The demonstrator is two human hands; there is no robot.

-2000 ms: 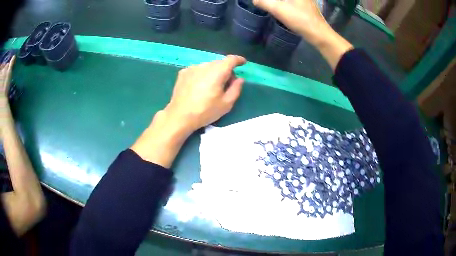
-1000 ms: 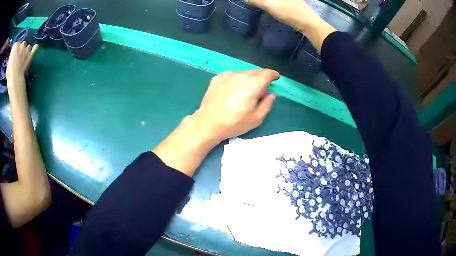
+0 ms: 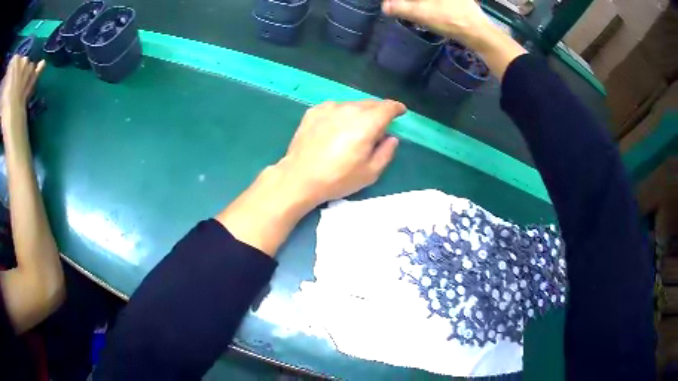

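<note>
Dark housings stand in stacks beyond the rail, among them one by my right hand (image 3: 407,50) and one further right (image 3: 457,68). My right hand (image 3: 450,21) is over these housings at the top edge, fingertips partly cut off; whether it grips anything is unclear. My left hand (image 3: 338,149) rests by the green rail (image 3: 435,136), thumb and index finger apart, with no part visible in it; its other fingers are hidden. A heap of small dark inserts with white spots (image 3: 483,268) lies on a white sheet (image 3: 372,298), partly covered by my right sleeve.
More housings stand at the far left (image 3: 111,46) by the rail and at the top centre (image 3: 281,18). Another person's arm (image 3: 30,216) reaches in at the left edge. Cartons (image 3: 632,56) are at the right. The shiny green bench (image 3: 171,156) has a curved front edge.
The view has shifted. My right hand has stayed over the housings, and the open tops of the right-hand ones now show more. My left hand stays by the rail, slightly further right than at first.
</note>
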